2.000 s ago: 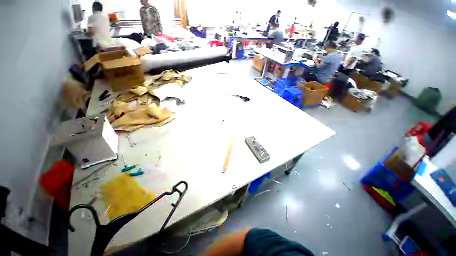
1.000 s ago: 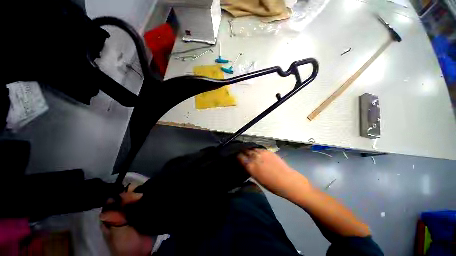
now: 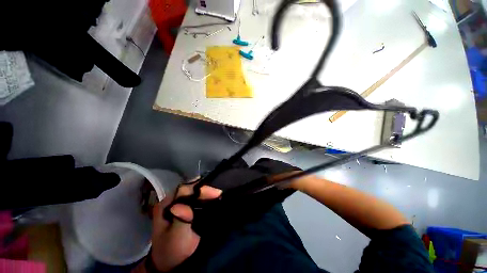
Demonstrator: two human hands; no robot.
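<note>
A black plastic hanger (image 3: pixel 315 98) is held up in front of me, its hook at the top and its far end over the white table. Black cloth (image 3: pixel 240 186) lies bunched over the hanger's lower bar, near my lap. My left hand (image 3: pixel 184 213) is closed around the near end of the hanger, with cloth at the fingers. My right hand (image 3: pixel 283 178) is at the cloth on the bar; its fingers are mostly hidden behind hanger and cloth, so its grip is unclear.
The white table (image 3: pixel 299 128) holds a yellow card (image 3: pixel 227 74), teal-handled tools (image 3: pixel 243 48), a hammer-like tool with a wooden handle (image 3: pixel 382 80) and a grey metal block (image 3: pixel 394 125). A white bin (image 3: pixel 115 224) stands at lower left. Black garments hang at the left. A blue crate (image 3: pixel 454 240) is at lower right.
The hanger has swung up and to the right, and its hook now points up over the table. My left hand has moved right and up with its near end. The forearm on the right has shifted right.
</note>
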